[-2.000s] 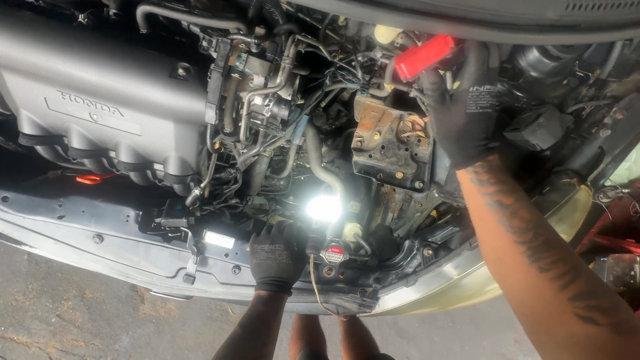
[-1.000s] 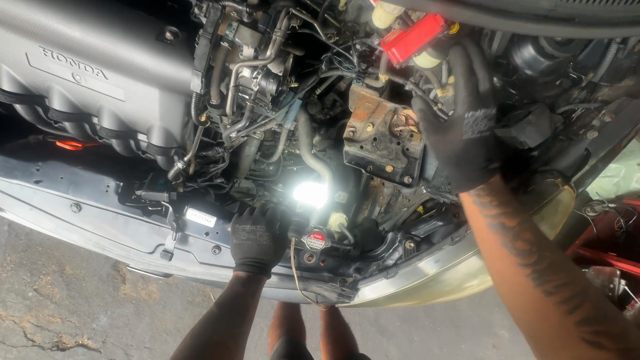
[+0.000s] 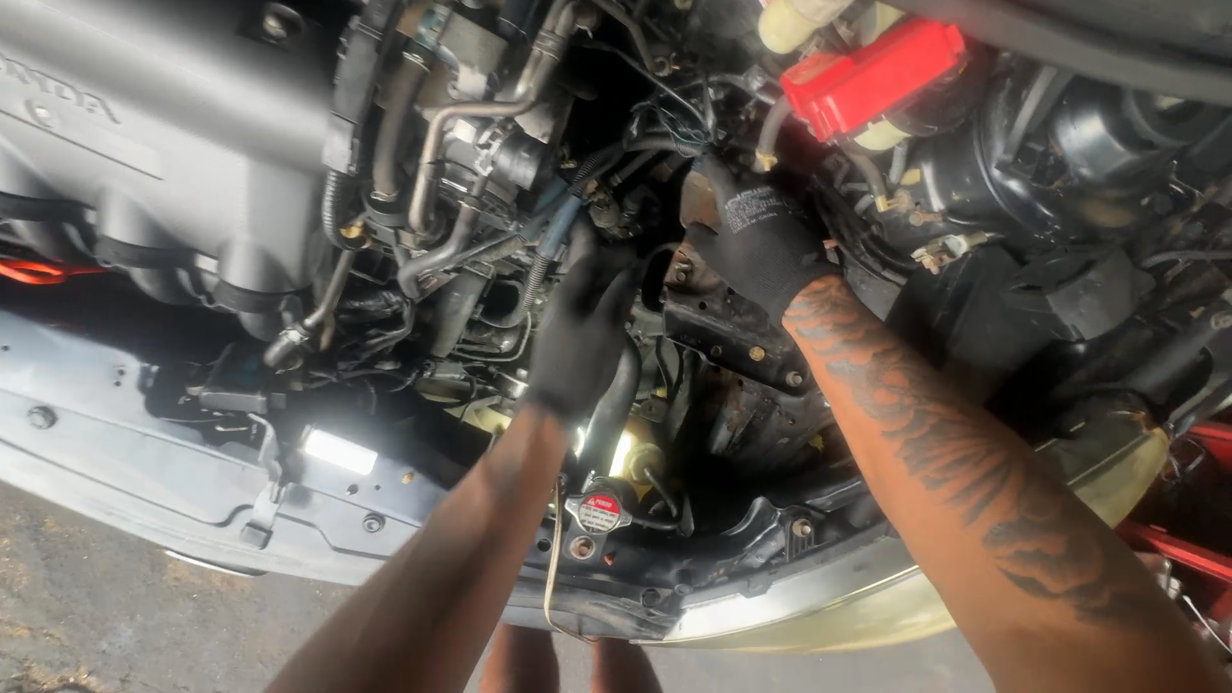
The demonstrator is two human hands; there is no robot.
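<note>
In a black coated glove, my left hand (image 3: 582, 332) reaches over the engine bay beside a corrugated wiring conduit (image 3: 539, 274); its fingers are blurred and spread, with nothing visible in them. My right hand (image 3: 760, 231), gloved alike, lies over the rusty metal battery tray bracket (image 3: 760, 351), its index finger at a wiring bundle (image 3: 679, 135). The right fingertips are partly hidden among dark parts, so a grip cannot be made out. Below my left hand, a black radiator hose (image 3: 613, 409) runs down toward the radiator cap (image 3: 599, 510).
A grey plastic Honda engine cover (image 3: 164, 144) fills the upper left. A red plastic cover (image 3: 871, 82) sits at upper right. Along the front run the radiator support panel (image 3: 221, 481) and a yellowed headlight (image 3: 847, 616). A lit lamp glows (image 3: 624, 452) beside the hose.
My left hand has moved up from the front panel, deeper into the engine bay. My right hand has moved left from beside the red cover to the wiring and bracket. The view is closer.
</note>
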